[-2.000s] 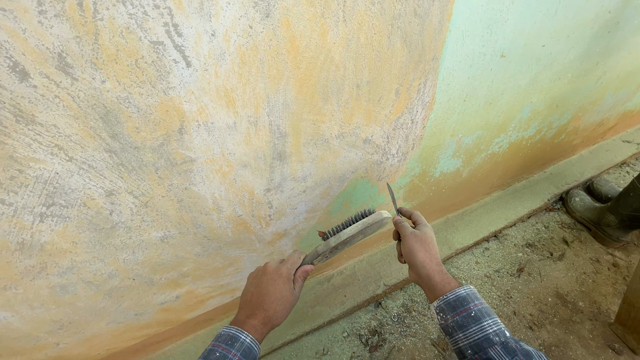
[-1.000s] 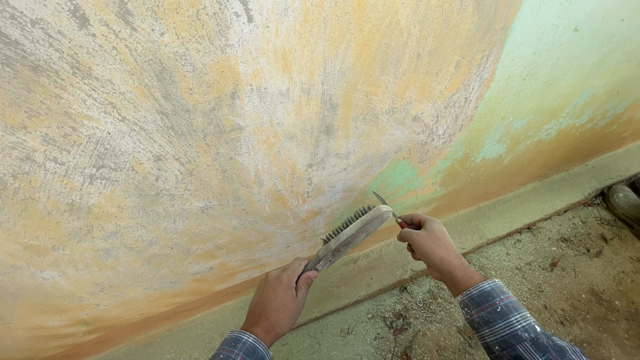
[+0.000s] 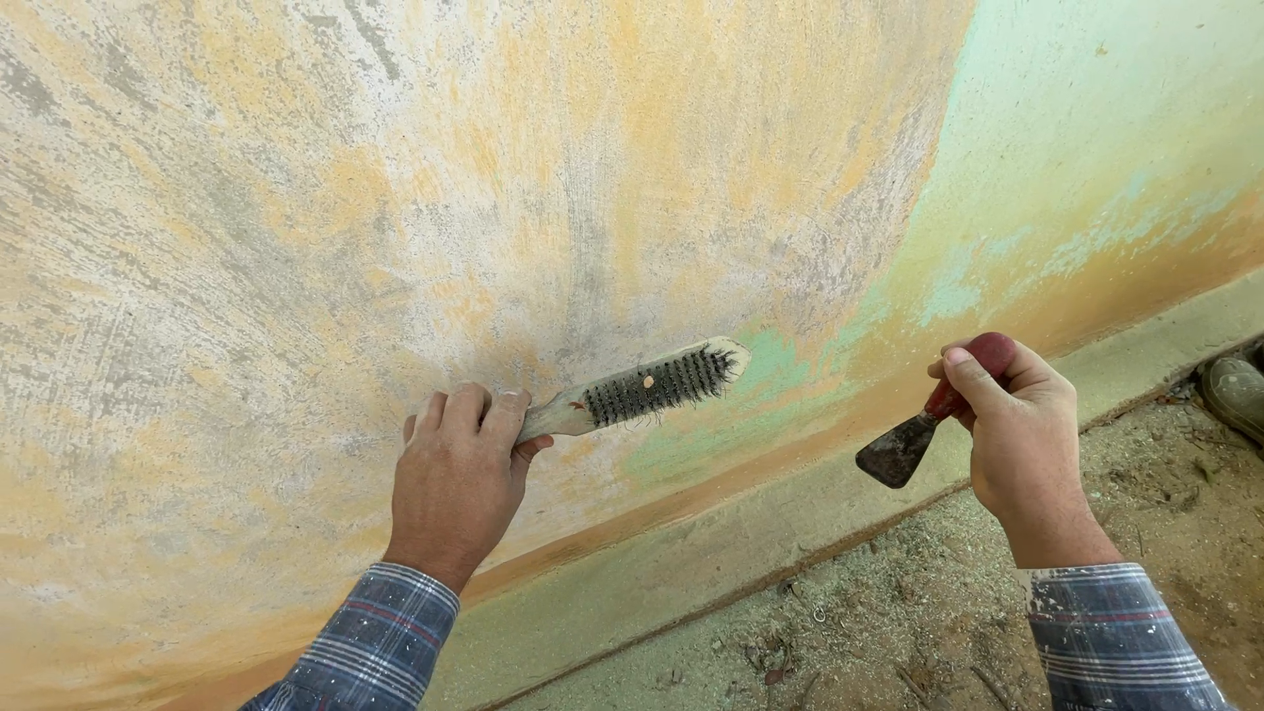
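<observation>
My left hand [image 3: 459, 474] grips the handle of a wooden wire brush [image 3: 657, 387], its dark bristles turned up toward me and a small pale chip lying among them. Beyond the brush is a painted wall [image 3: 474, 227] with worn yellow, white and grey patches, and green paint around the brush's tip. In my right hand [image 3: 1032, 434] is a small scraper [image 3: 899, 449] with a red handle and a dark, flared metal blade pointing down and left. Brush and scraper are apart.
A ledge [image 3: 790, 523] runs along the foot of the wall. Below it, the dirt ground [image 3: 918, 602] is strewn with paint flakes and twigs. A boot [image 3: 1234, 395] stands at the right edge.
The scraper has moved away from the brush's tip, and its blade now points down. The brush has turned so that its bristles face me.
</observation>
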